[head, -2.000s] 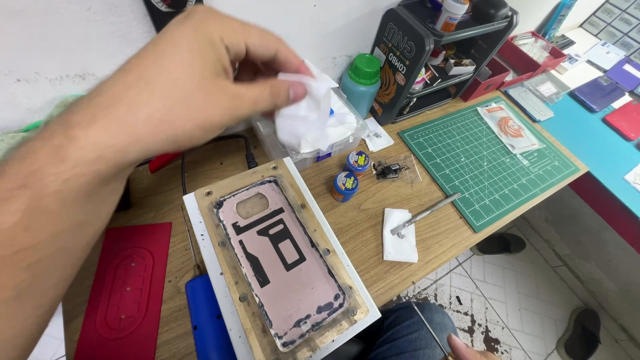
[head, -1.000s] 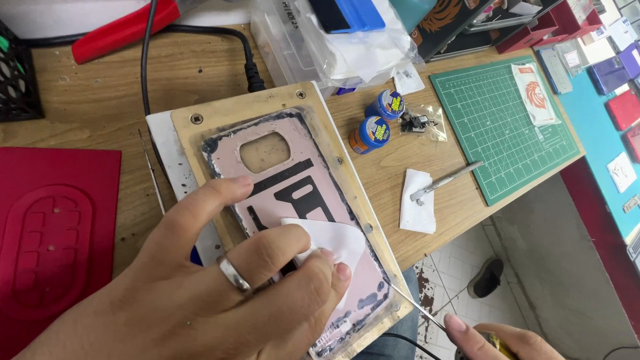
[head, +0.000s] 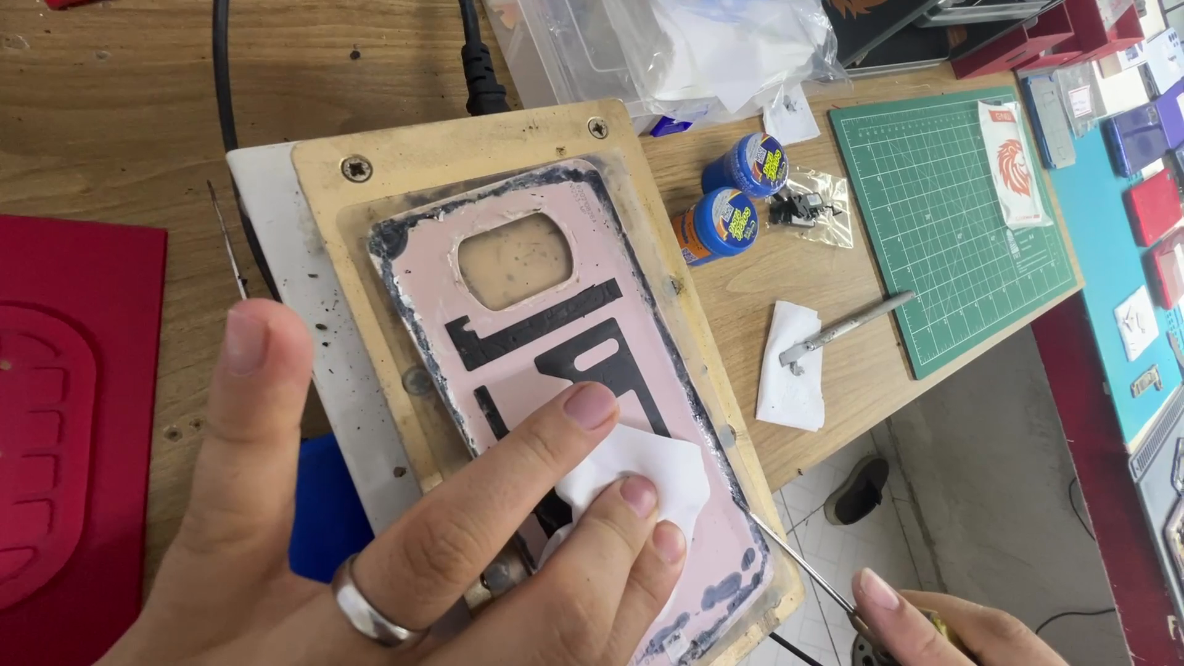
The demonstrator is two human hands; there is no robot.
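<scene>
A pink phone back cover point(head: 425, 268) with black pads and dark adhesive residue round its edge lies on a brass-coloured heating plate point(head: 481, 129). My left hand point(head: 462, 536), with a ring on one finger, presses a folded white wipe point(head: 647, 462) onto the lower half of the cover. At the lower right, my right hand point(head: 943, 620) grips a thin metal tool point(head: 805, 564); its tip meets the cover's right edge. The tool's handle is partly hidden by the fingers.
Two blue-lidded jars point(head: 726, 222) and a small bag of black parts point(head: 814, 208) stand right of the plate. Farther right are a metal-handled blade point(head: 846, 328) on a white wipe point(head: 786, 370) and a green cutting mat point(head: 943, 222). A red silicone mat point(head: 83, 259) lies left; a plastic box point(head: 573, 55) sits behind.
My left hand has come down from above the bench with the wipe and now rests on the cover. The thin tool in my right hand has come to the cover's edge. The view is closer.
</scene>
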